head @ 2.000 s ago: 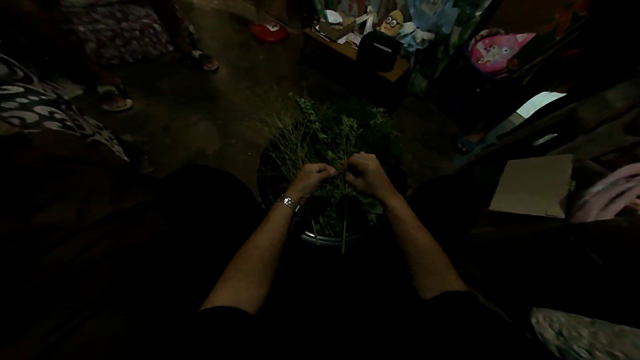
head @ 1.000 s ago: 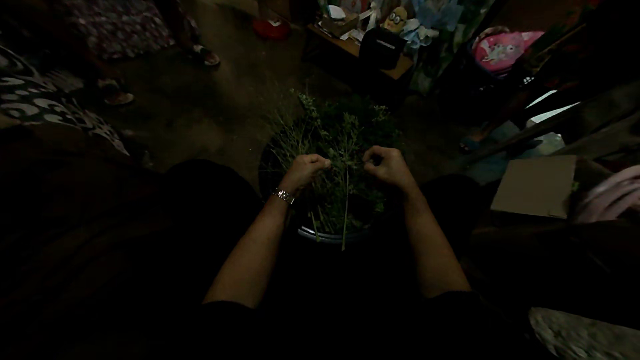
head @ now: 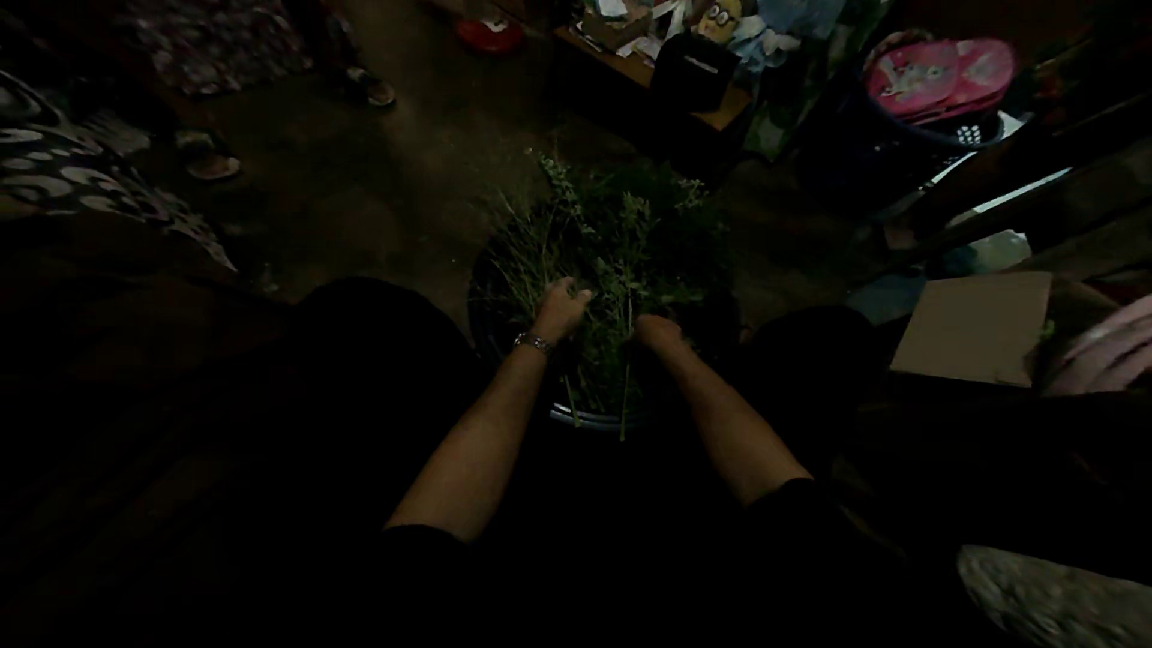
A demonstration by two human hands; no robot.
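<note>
Leafy green plant stems (head: 621, 261) fill a round basin (head: 594, 419), whose shiny near rim shows between my forearms. On the left side of the greens is my left hand (head: 562, 308), with a metal-banded watch (head: 535, 343) on its wrist; its fingers are curled and touch or lie close over the stems. My right hand (head: 660, 333) is low among the greens at the right of the middle, its fingertips mostly hidden. Dim light leaves it unclear whether either hand grips a stem. Two stem ends stick out over the near rim.
A low wooden table (head: 621, 63) with papers and a black bag (head: 695, 72) stands ahead. A dark bin (head: 945, 135) with a pink bag (head: 940, 76) is at upper right, a cardboard box (head: 974, 328) at right. Sandalled feet (head: 211, 162) of people are at upper left.
My right hand has moved down into the greens from above them. My hands were close together two seconds ago and are now apart.
</note>
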